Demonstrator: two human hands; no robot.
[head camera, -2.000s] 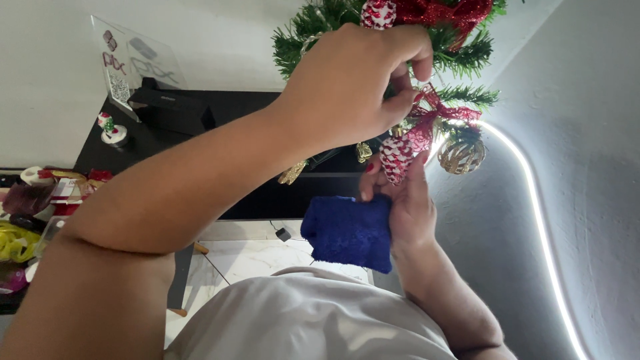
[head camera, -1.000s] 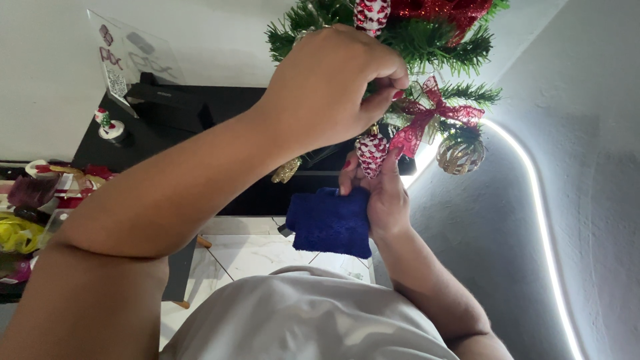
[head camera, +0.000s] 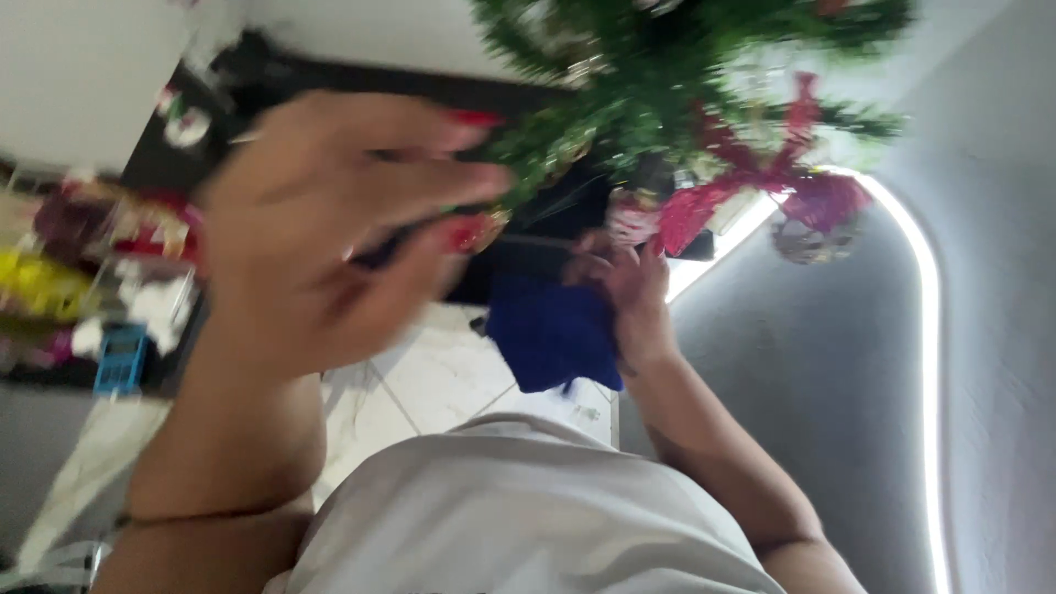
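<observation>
My left hand (head camera: 355, 223), blurred, is in front of the black furniture with thumb and fingers apart; nothing shows clearly between them. A small gold ornament (head camera: 493, 229) is beside its thumb tip, at the end of a green artificial Christmas tree branch (head camera: 536, 153). My right hand (head camera: 631, 289) has a folded dark blue cloth (head camera: 553, 334) at its palm side. Its fingertips touch or are just below a red-and-white pinecone ornament (head camera: 634, 219). Just right of that is a sheer red ribbon bow (head camera: 763, 177), with a round openwork ornament (head camera: 813, 239) partly behind its right loop.
A black table (head camera: 157, 161) bears a small snowman-like figure (head camera: 186, 125). At the left are yellow, red and white items (head camera: 45, 285) and a blue calculator-like object (head camera: 120, 359). A lit strip (head camera: 931, 330) curves along the grey wall at the right.
My left hand has moved away from the branch above the pinecone ornament, down and left, and its fingers have spread. My right hand stays by that ornament with the blue cloth. The view has shifted.
</observation>
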